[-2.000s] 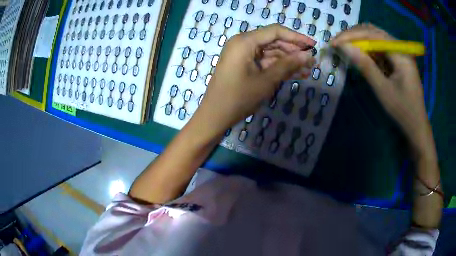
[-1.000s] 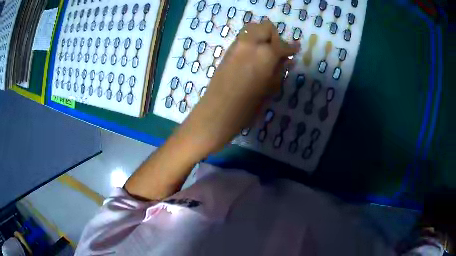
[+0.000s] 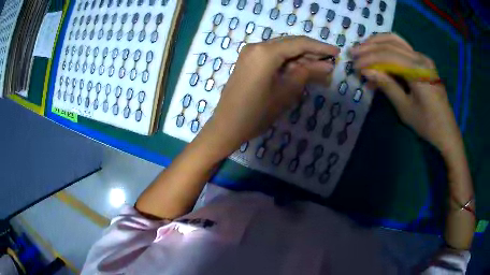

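Note:
My left hand (image 3: 279, 80) is over the middle of the white loading board (image 3: 174, 121), thumb and index fingertips pinched on a small dark workpiece (image 3: 331, 58). My right hand (image 3: 400, 78) is at the board's right edge, close to the left fingertips with a small gap between. It holds a yellow-handled tool (image 3: 403, 70) across the palm; the tool's tip is not distinguishable. Rows of paired octagonal pieces (image 3: 211, 73) lie on the board. Both hands hide part of the rows, and their shadow darkens the near right part. The fingers are somewhat blurred.
A second loaded board (image 3: 102, 64) with a brown edge and a green label (image 3: 65, 113) lies to the left. Stacked boards (image 3: 24, 59) and a paper slip (image 3: 47, 35) are at the far left. Blue tape (image 3: 129, 144) runs along the near table edge.
One second ago my left hand was down at the board and my right hand was away at the lower right. Now both are together over the board, with the yellow tool in view.

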